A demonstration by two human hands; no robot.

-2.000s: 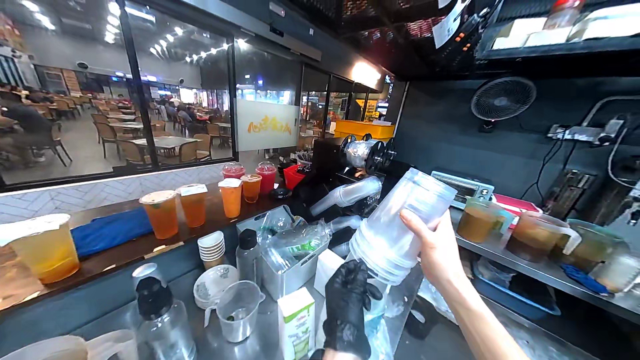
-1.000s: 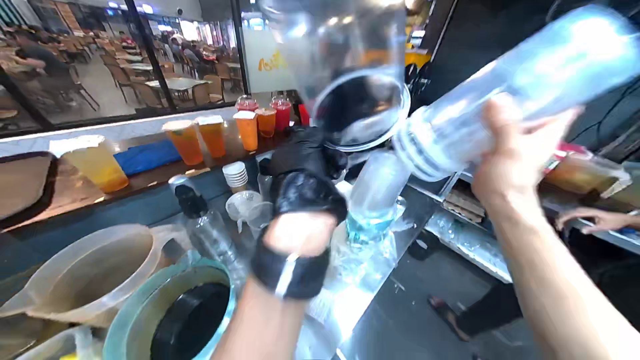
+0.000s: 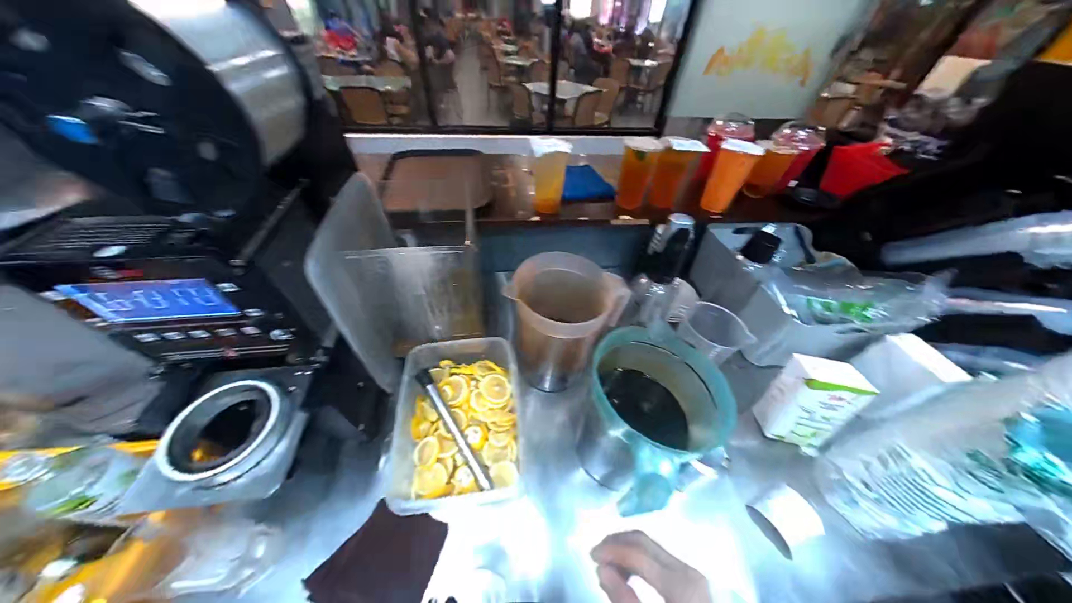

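Observation:
My bare right hand [image 3: 649, 569] is low in the view over the bright steel counter [image 3: 544, 544], its fingers curled; glare and the frame edge hide whether it holds anything. My left hand does not show. Beyond the right hand stands a teal-rimmed pitcher [image 3: 724, 402] with dark liquid. Left of that is a clear plastic tub [image 3: 402, 435] of lemon slices [image 3: 494, 389] with a metal-handled tool [image 3: 456, 431] across them. A brownish translucent jug [image 3: 557, 310] stands behind. To the hand's right lies a white cup [image 3: 791, 519], and a dark cloth [image 3: 381, 557] lies to its left.
A sealing machine [image 3: 159, 310] with a lit display stands at left. Filled drink cups [image 3: 729, 176] line the ledge by the window. At right are a white carton [image 3: 808, 402], a clear measuring cup [image 3: 712, 331], a grey bin [image 3: 737, 293] and plastic-wrapped cups [image 3: 921, 456].
The view has swung left. The clear cup stacks that both hands held are no longer in them in view; the black-gloved left hand has gone out of sight, and the right hand is low over the counter.

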